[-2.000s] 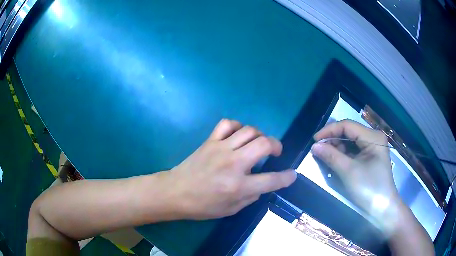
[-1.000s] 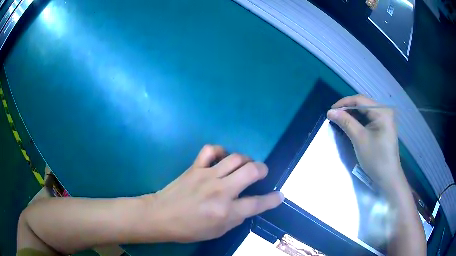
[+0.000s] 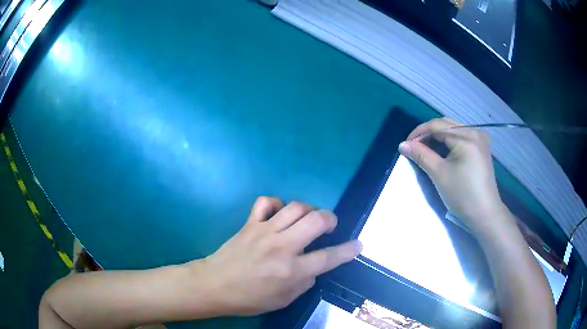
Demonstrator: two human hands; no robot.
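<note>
A bright silver-white LCD module [image 3: 412, 234] lies in a black tray [image 3: 368, 167]. My right hand [image 3: 450, 164] is at its upper corner, thumb and index finger pinching a narrow tape strip [image 3: 508, 125] that trails away to the right past the tray. My left hand [image 3: 277, 257] is at the lower corner of the same module, its index fingertip touching the edge and its other fingers curled, holding nothing that I can see. A second module [image 3: 331, 317] with a copper-coloured edge [image 3: 386, 316] is cut off by the bottom of the picture.
A green mat [image 3: 193, 96] covers the bench. A ribbed grey-white rail [image 3: 386, 45] curves along its far side, with another panel [image 3: 492, 26] beyond. Yellow-black floor tape [image 3: 32, 205] shows at the left. Part of a carton [image 3: 83, 257] shows behind my left forearm.
My right hand has moved from over the module's middle to its upper corner, with the strip still pinched. My left fingertip stays at the lower corner. The whole view has shifted.
</note>
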